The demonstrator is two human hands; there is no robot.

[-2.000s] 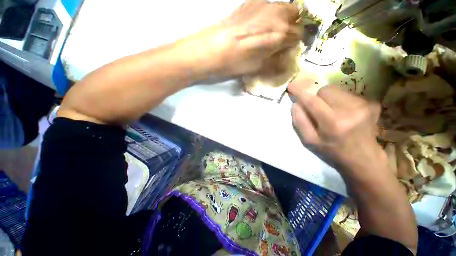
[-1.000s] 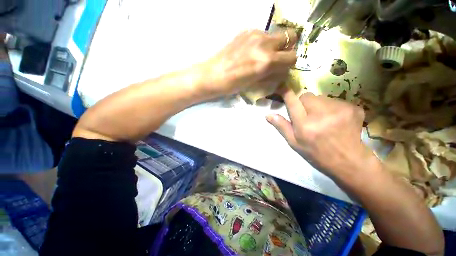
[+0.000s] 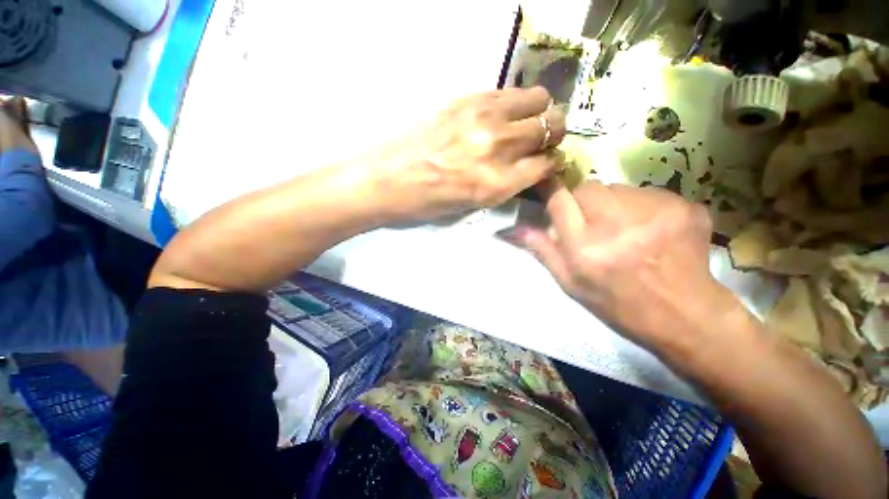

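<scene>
My left hand (image 3: pixel 497 146), with a ring, lies over the front left of the cream machine bed (image 3: pixel 634 156), its fingers bent down. My right hand (image 3: pixel 634 253) is just right of it, and the fingertips of both meet. Whatever lies between or under them is hidden; a small yellowish patch beside the fingertips may be a work piece or bed. The grey-white machine head (image 3: pixel 653 24) is above. The needle area is blurred and glaring. A dark plate (image 3: pixel 551 70) shows beyond my left hand.
A ribbed white knob (image 3: pixel 755 100) stands above my right hand. Heaped beige pieces (image 3: pixel 829 185) lie at the right. The white table (image 3: pixel 331 88) has a blue-edged left end. Blue crates (image 3: pixel 673 443) are below. Another person's sleeve (image 3: pixel 49 263) is at far left.
The view has shifted. My left hand has come down towards me from the needle area, uncovering the dark plate. The beige piece seen earlier under my left hand is now mostly or fully out of sight.
</scene>
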